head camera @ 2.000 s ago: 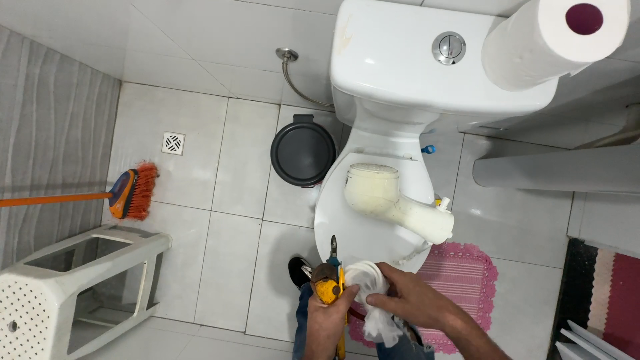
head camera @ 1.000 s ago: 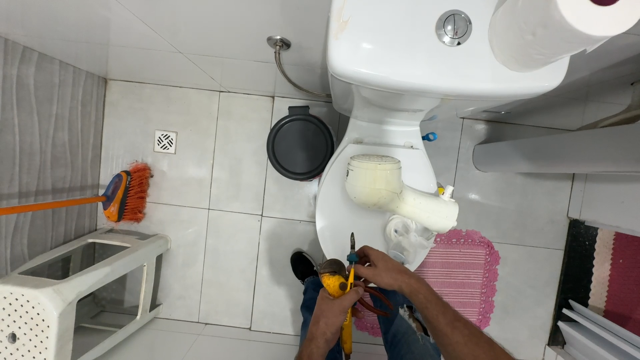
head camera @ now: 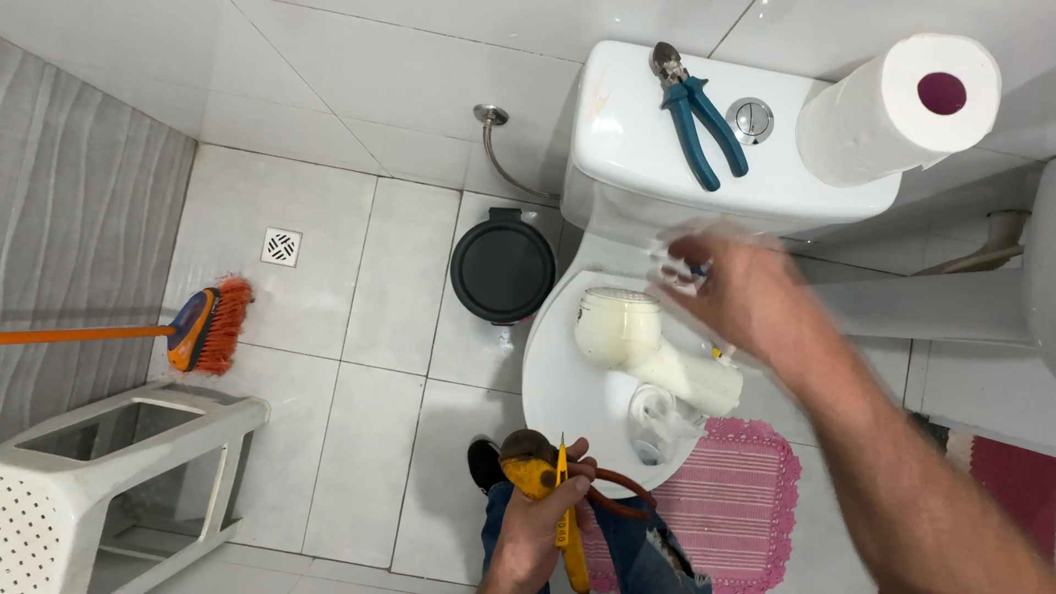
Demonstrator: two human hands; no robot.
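Note:
My left hand holds several tools together: a large yellow-handled cutter with a dark rounded head, a slim yellow pointed tool and a tool with red handles. Blurred by motion, my right hand is above the back of the toilet lid, its fingers apart and nothing plain between them. Diagonal cutting pliers with teal handles lie on the cistern lid, left of the flush button. On the toilet lid rest a cream electric shower head and a crumpled clear plastic bag with a white ring.
A large paper roll stands on the cistern's right end. A black lidded bin is left of the toilet, below a braided hose. An orange broom and white plastic stool are at left. A pink mat lies on the floor.
The teal-handled pliers, earlier among the tools at my hands, now lie on the cistern. My right hand has moved away from my left. The plastic bag, held two seconds ago, is on the lid.

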